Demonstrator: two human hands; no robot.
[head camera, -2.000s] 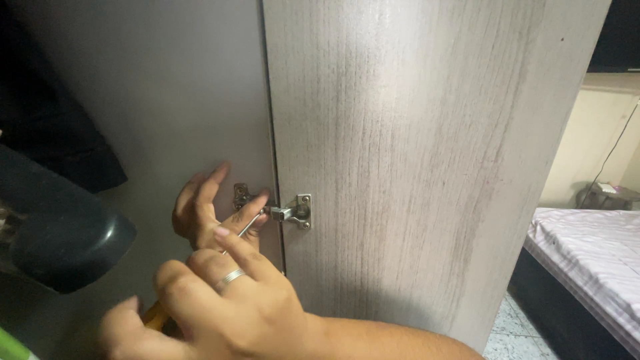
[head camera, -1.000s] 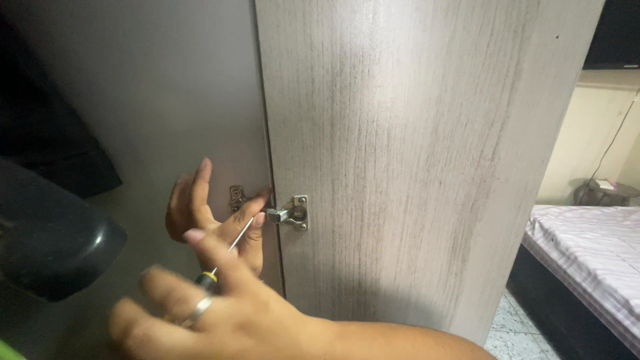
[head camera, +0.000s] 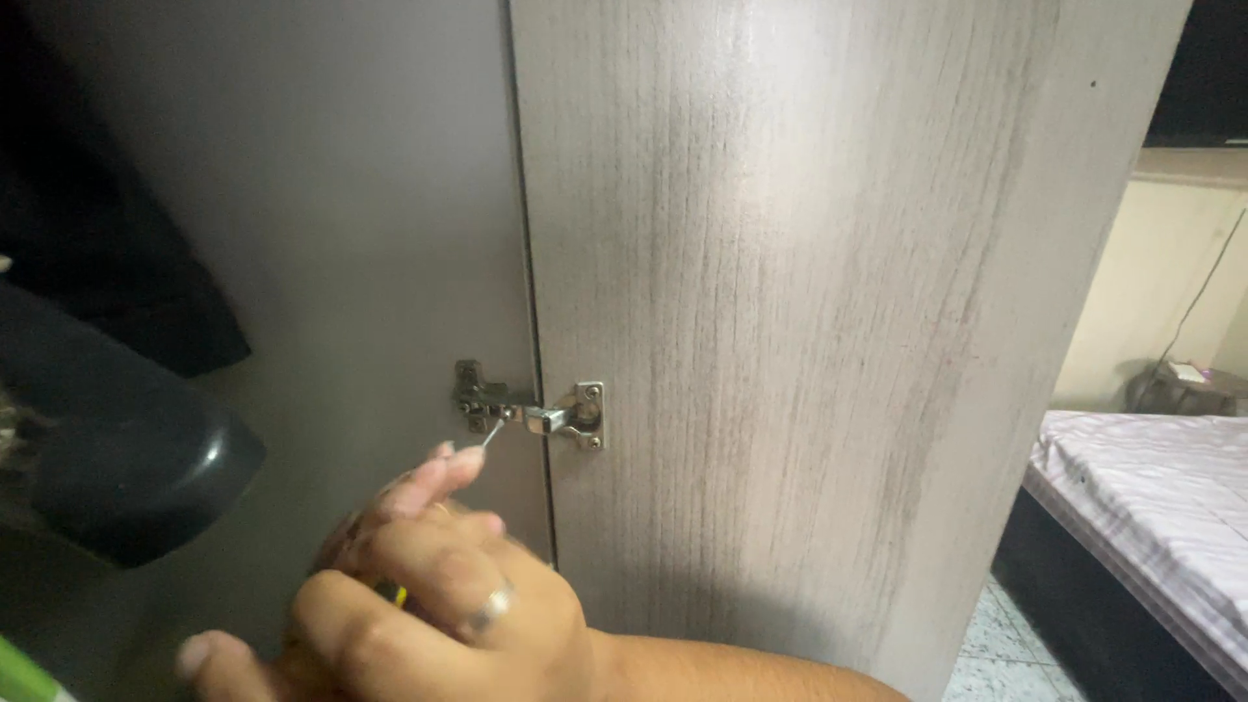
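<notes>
A metal cabinet hinge (head camera: 546, 419) joins the grey side panel (head camera: 361, 244) to the wood-grain door (head camera: 799, 292). The thin shaft of a screwdriver (head camera: 494, 435) meets a screw on the hinge arm. My right hand (head camera: 439, 604), with a ring on one finger, is closed around the screwdriver's handle, of which a bit of yellow shows between the fingers. My left hand (head camera: 434, 483) is mostly hidden behind the right one; its fingertips lie close to the shaft, below the hinge.
Dark clothing (head camera: 117, 224) hangs at the left, above a rounded black object (head camera: 146, 458). A green item (head camera: 24, 673) shows in the lower left corner. To the right of the door stand a bed (head camera: 1160, 468) with a striped cover and a small table (head camera: 1189, 390).
My left hand has moved down from around the hinge, which now shows fully with its mounting plate. My right hand is now nearer the left one and overlaps it.
</notes>
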